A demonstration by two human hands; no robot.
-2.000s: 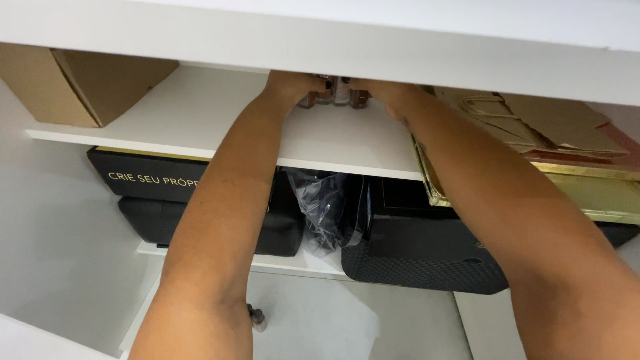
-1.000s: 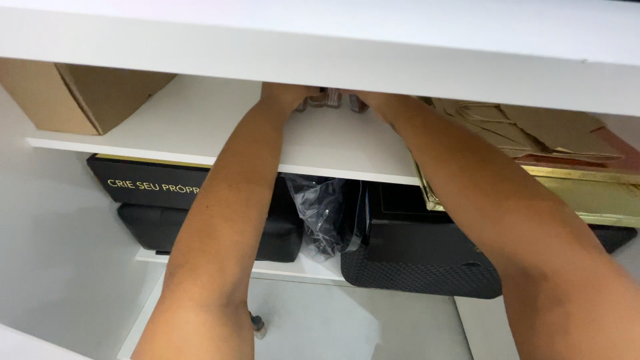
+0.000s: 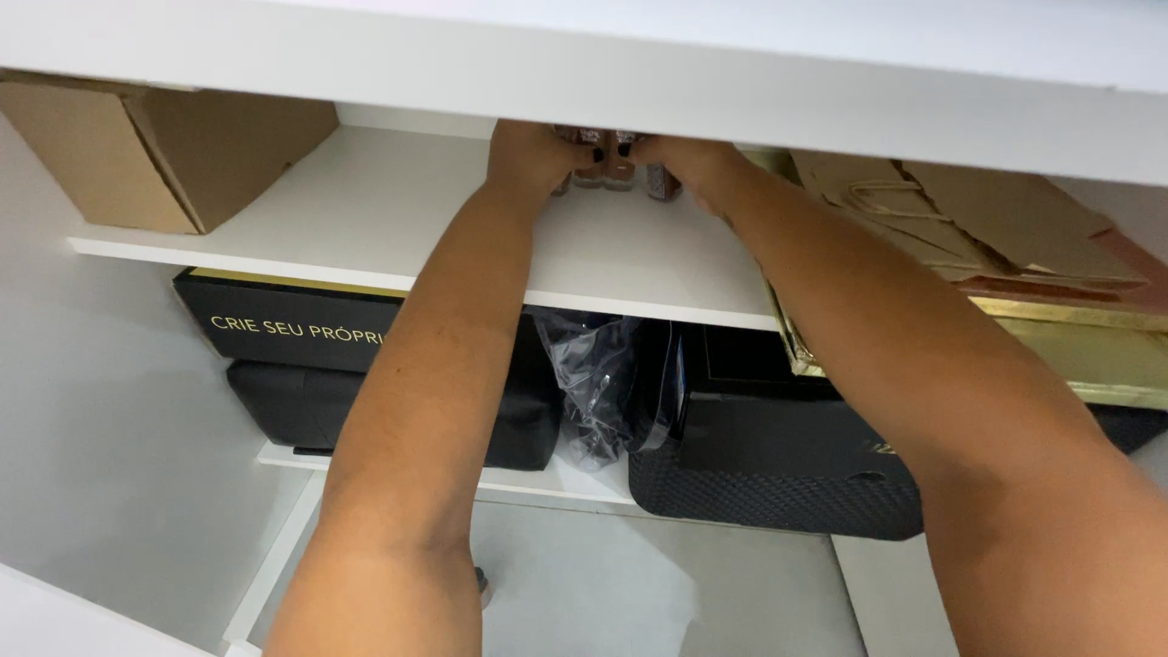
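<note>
Several small clear bottles with pinkish-brown contents (image 3: 604, 169) stand close together on the white middle shelf (image 3: 630, 246), partly under the edge of the upper board. My left hand (image 3: 540, 157) is against their left side, its thumb on a bottle. On the other side, my right hand (image 3: 680, 162) touches the group, with one more bottle (image 3: 663, 182) beneath its palm. Both thumbs have dark nails. The upper board and the hands themselves hide most of the fingers, so the full grip cannot be seen.
A cardboard box (image 3: 164, 155) is at the shelf's left. Flattened brown paper bags (image 3: 985, 214) lie on a gold box (image 3: 1077, 356) at right. Below are a black box with gold lettering (image 3: 292, 319), a black case (image 3: 301, 401), a clear plastic bag (image 3: 593, 392) and a black woven basket (image 3: 776, 493).
Both hands remain at the bottles under the upper board, with only small shifts. More of the bottles shows now than one second ago.
</note>
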